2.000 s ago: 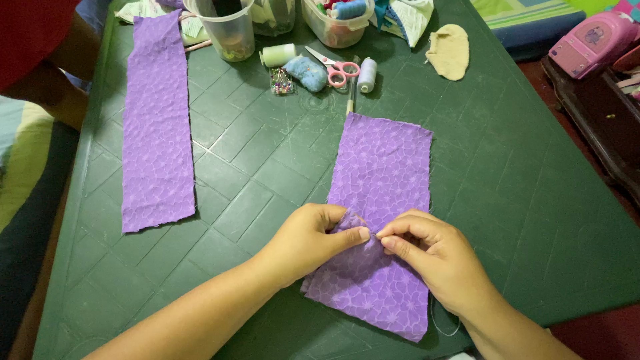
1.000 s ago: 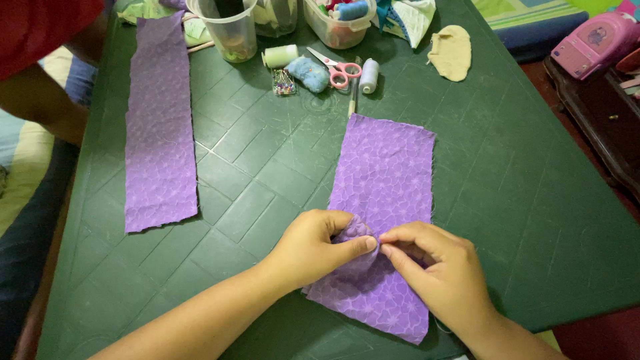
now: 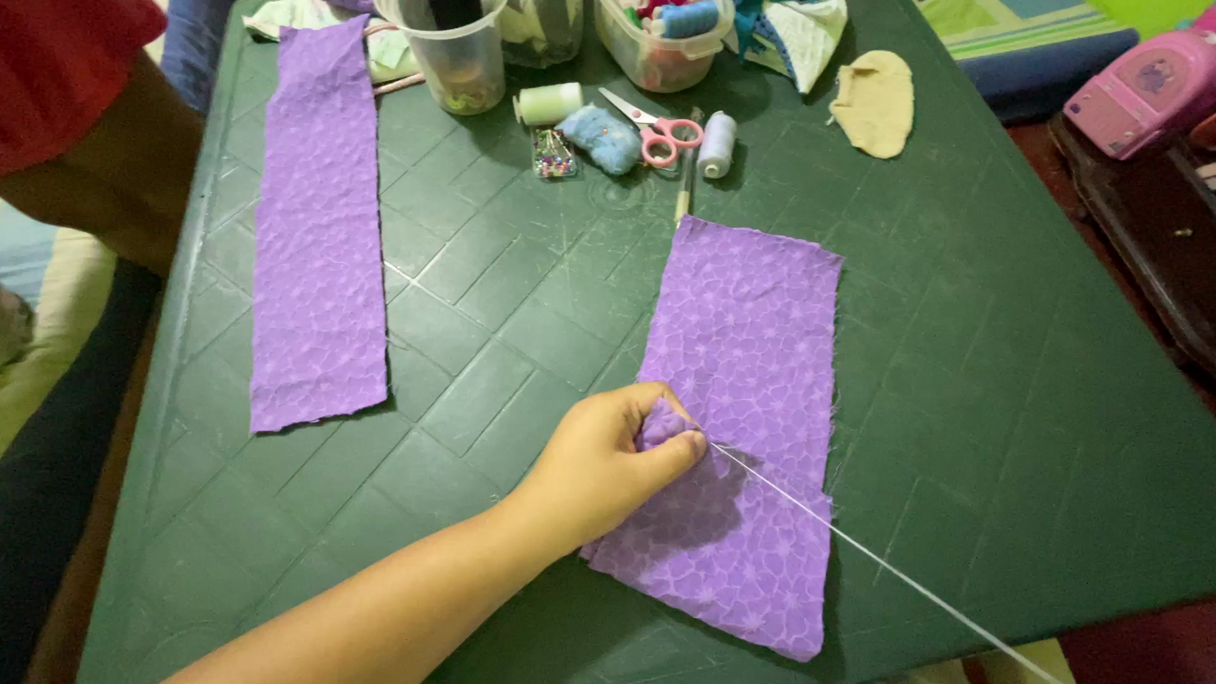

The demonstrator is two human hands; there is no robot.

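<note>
My left hand pinches a bunched fold of the purple patterned cloth between thumb and fingers, near the cloth's left edge. From that pinch a white thread runs taut down to the lower right, out of the frame. My right hand is out of view, so what it holds is hidden. A second purple cloth strip lies flat at the left. Beyond the held cloth are pink-handled scissors, a pale blue thread spool, a green thread spool, a blue pincushion and a box of pins.
Plastic tubs and a clear cup stand at the green table's far side. A cream fabric piece lies at the far right. Another person's arm is beside the left edge. A pink case sits off the table.
My right hand, earlier close to my left at the cloth, has left the view. The white thread now stretches taut toward the lower right. My left hand keeps its pinch.
</note>
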